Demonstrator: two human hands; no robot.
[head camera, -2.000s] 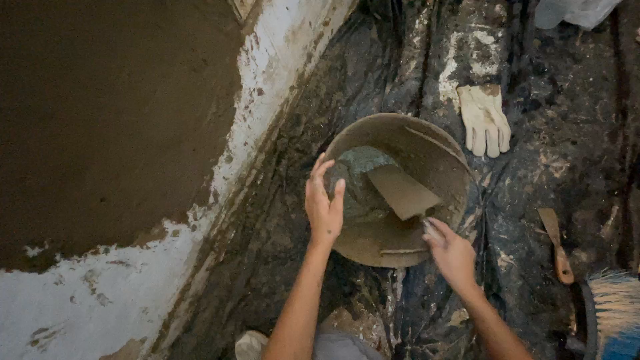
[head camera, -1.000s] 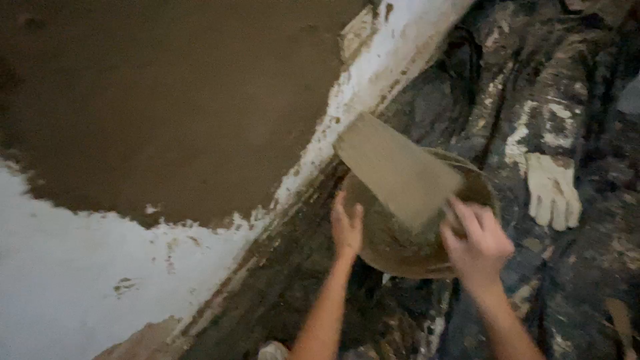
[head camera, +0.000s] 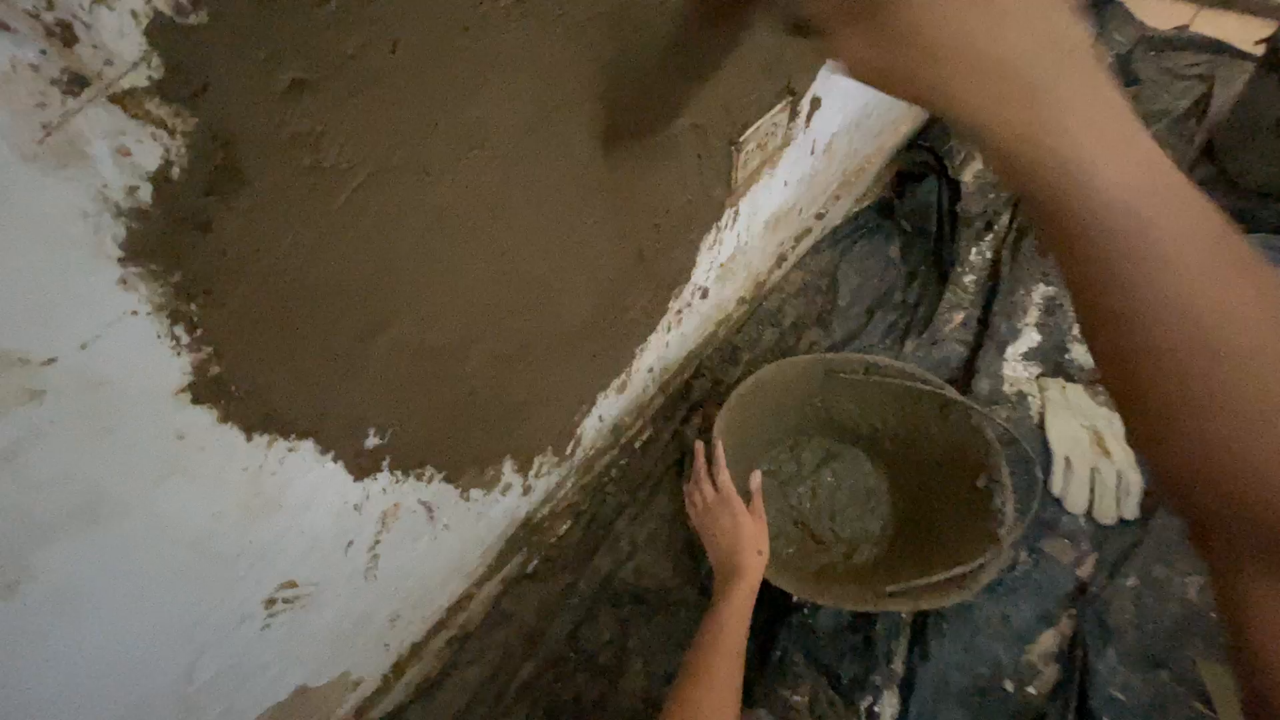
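My left hand (head camera: 728, 515) rests on the left rim of a round bucket (head camera: 945, 560), with its fingers apart. Wet mortar (head camera: 825, 500) lies at the bottom of the bucket. At the top of the view my right hand (head camera: 890, 40) is blurred and partly cut off, in front of the wall. A dark blurred shape, likely the trowel's blade (head camera: 665, 85), extends to its left over the brown mortar coat (head camera: 420, 250) on the wall. My right fingers and the trowel's handle cannot be made out clearly.
A pale work glove (head camera: 1090, 450) lies right of the bucket on a dark, stained plastic sheet (head camera: 1010, 640). An outlet plate (head camera: 763, 143) sits in the wall at the coat's right edge. White wall (head camera: 120, 520) borders the coat.
My right hand has moved up from the bucket to the wall, and the broad trowel has left the bucket. My left hand stays at the bucket's rim. The view has swung toward the wall.
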